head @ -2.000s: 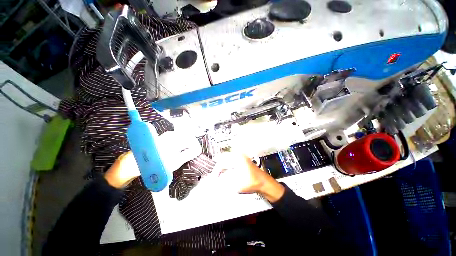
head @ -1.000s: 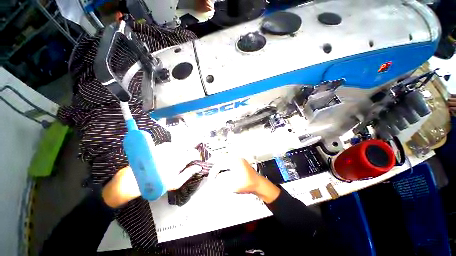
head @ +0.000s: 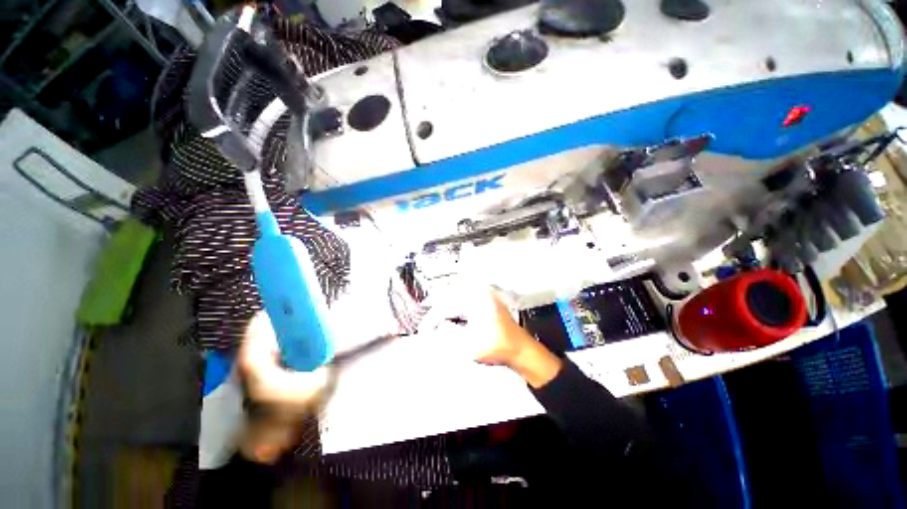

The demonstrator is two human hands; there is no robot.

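Dark fabric with thin white stripes (head: 224, 244) lies heaped left of the sewing machine's white and blue head (head: 557, 109). A small striped piece (head: 406, 301) shows near the presser foot area, in strong glare. My left hand (head: 273, 383) is blurred and partly behind the blue lamp paddle (head: 290, 298), at the table's left part. A thin dark strip (head: 368, 348) runs from it towards the small piece; whether my hand grips it is unclear. My right hand (head: 497, 333) is right of the small piece; its fingertips are washed out, with a small dark thing beside them.
A phone with a lit screen (head: 597, 316) and a red cylinder speaker (head: 741, 310) lie on the white table (head: 398, 413) at right. Blue crates (head: 835, 398) stand below. A green trolley (head: 117, 270) is on the floor at left. Striped cloth hangs below the table's front edge.
My left hand has moved down and away from the small striped piece. The dark cloth between my hands has shifted, and a thin dark strip now shows there. My right hand stays nearly in place.
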